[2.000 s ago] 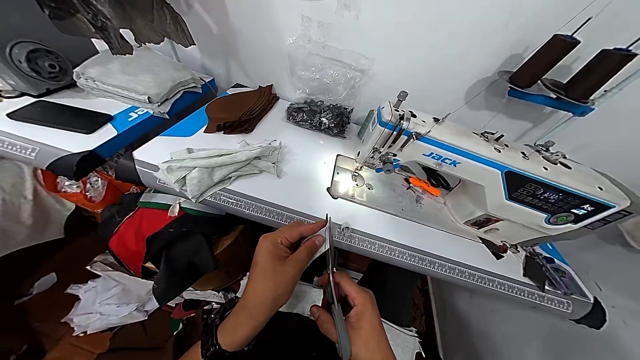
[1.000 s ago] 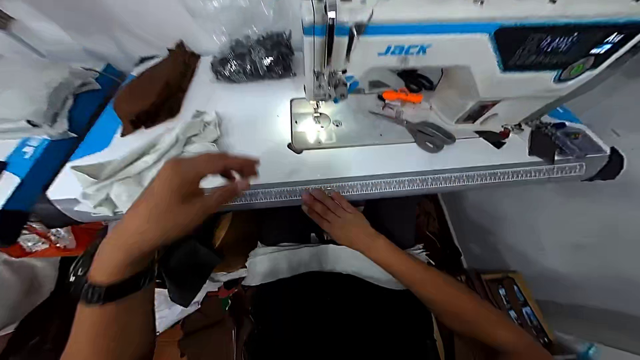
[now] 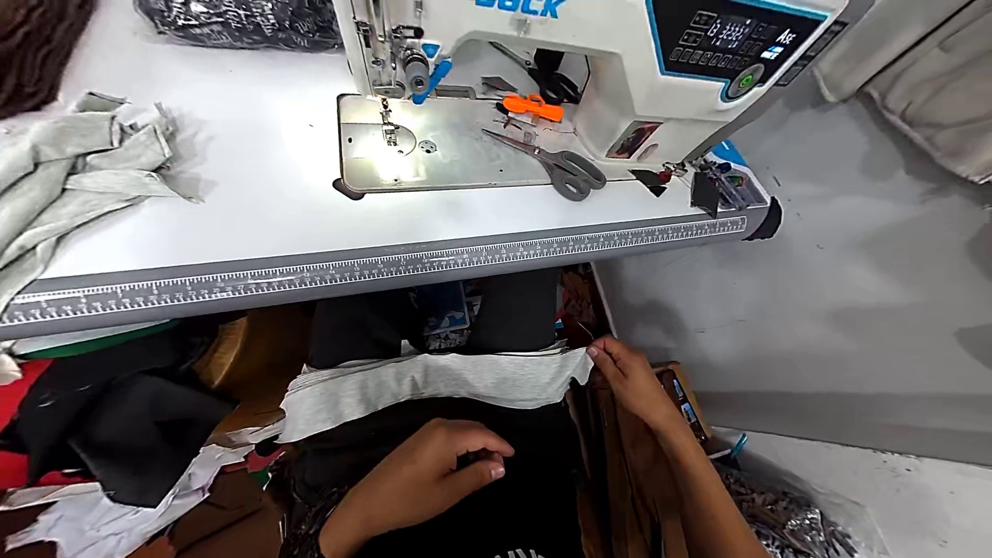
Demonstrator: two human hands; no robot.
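Light grey fabric strips (image 3: 442, 381) lie stacked across the person's lap. My right hand (image 3: 628, 380) pinches the right end of the top strip between thumb and fingers. My left hand (image 3: 434, 473) hovers over the black clothing just below the strips, fingers curled, thumb and forefinger apart, holding nothing. Beyond them on the table stands a Jack sewing machine (image 3: 620, 85), its presser foot (image 3: 390, 133) over the lit metal plate. Grey-handled scissors (image 3: 554, 163) rest on the plate's right part, near an orange thread snipper (image 3: 533, 108).
A ruler strip (image 3: 372, 267) runs along the table's front edge. Crumpled light grey fabric (image 3: 77, 170) lies at the table's left, with a plastic bag of dark items (image 3: 240, 22) behind. Black fabric (image 3: 132, 434) and white scraps (image 3: 155, 496) lie lower left. A small parts box (image 3: 732, 186) sits at the right corner.
My right hand has moved from the table's front edge to the strips' right end and taken hold. My left hand has come down from beside the crumpled fabric to the lap. The view has shifted closer.
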